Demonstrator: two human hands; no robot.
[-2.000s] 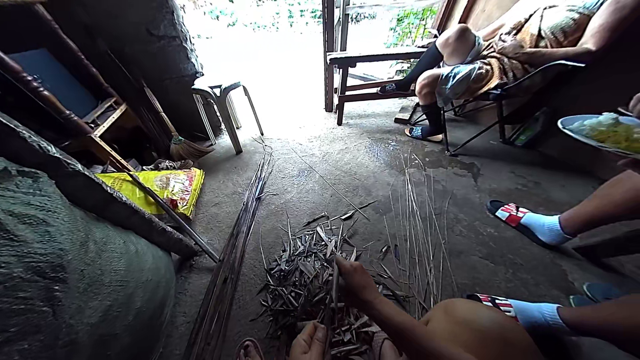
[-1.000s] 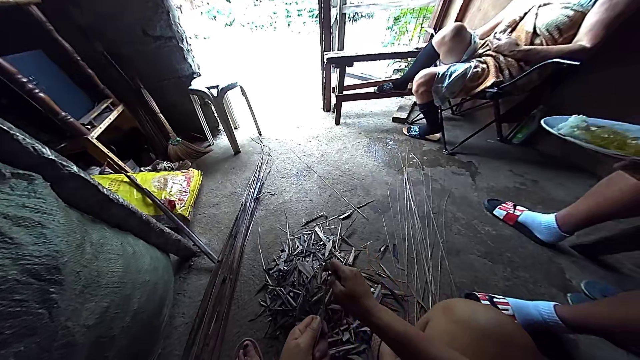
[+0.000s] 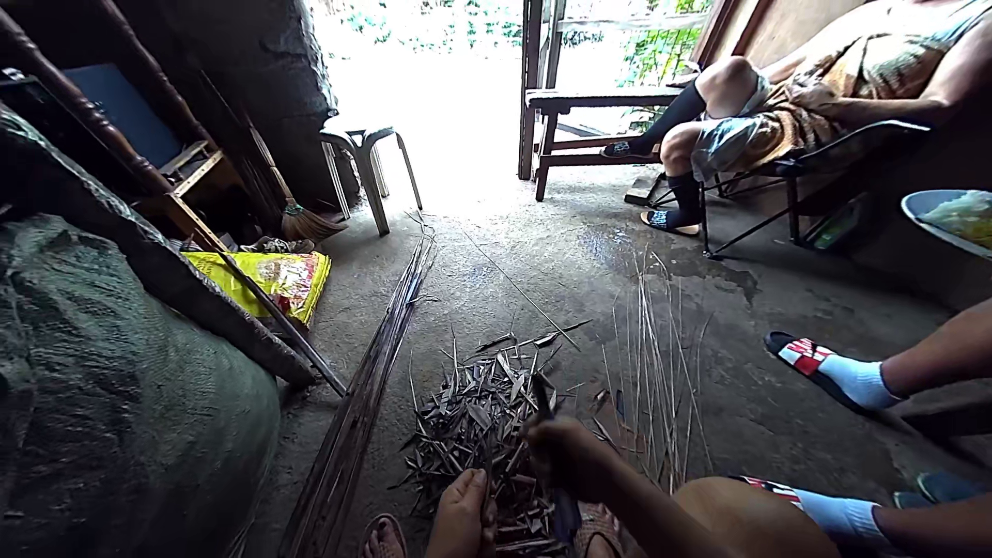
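Observation:
At the bottom centre, my left hand (image 3: 463,511) is closed around a thin dark strip, seemingly a leaf or its rib. To its right, my right hand (image 3: 562,457) grips a dark tool, probably a knife, whose form is blurred. Beneath and beyond both hands lies a pile of dark, dry leaf scraps (image 3: 477,415) on the floor. A long bundle of dark dry fronds (image 3: 360,395) lies left of the pile. Thin, pale stripped ribs (image 3: 659,380) are spread on the floor to the right.
A green sack (image 3: 139,387) and a yellow printed sack (image 3: 271,279) are on the left, near a broom (image 3: 306,221). A stool (image 3: 368,167) stands beyond. A seated person (image 3: 814,101) is by a bench (image 3: 604,99). Another person's socked feet (image 3: 860,380) rest at right, below a plate (image 3: 942,232).
The plate at the right has moved further toward the frame's edge. My right hand has shifted slightly, and the dark tool in it shows more plainly now.

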